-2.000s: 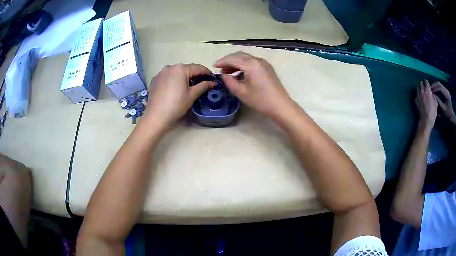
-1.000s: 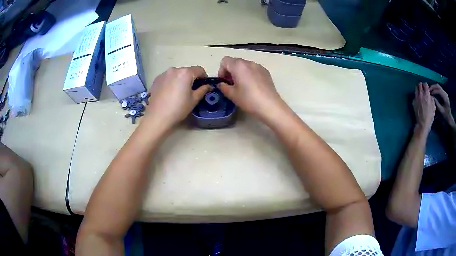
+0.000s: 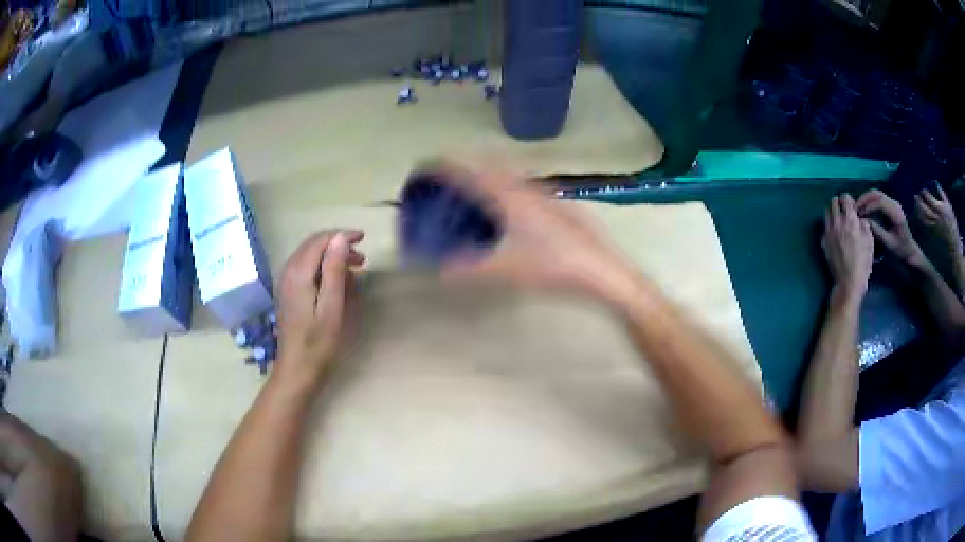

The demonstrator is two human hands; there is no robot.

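Observation:
A dark round housing point(image 3: 439, 217), blurred by motion, is held above the kraft paper point(image 3: 476, 392) near the middle. My right hand point(image 3: 529, 228) grips it from its right side and is blurred too. My left hand point(image 3: 321, 302) is to the left, apart from the housing, its fingers loosely curled. Whether it holds anything small cannot be told. Small star-shaped fittings point(image 3: 257, 341) lie in a pile left of my left hand, against the near end of a white box.
Two long white boxes point(image 3: 225, 238) lie at the left, with a wrapped unit point(image 3: 34, 288) beyond. At the back stand a stack of round housings point(image 3: 539, 69) and more fittings point(image 3: 444, 70). Another person's hands point(image 3: 850, 241) are at the right; an arm point(image 3: 40, 479) is at lower left.
My right hand has lifted the housing off the paper. My left hand has let go of it and moved left. The view has tilted up, showing more of the stack and the back fittings.

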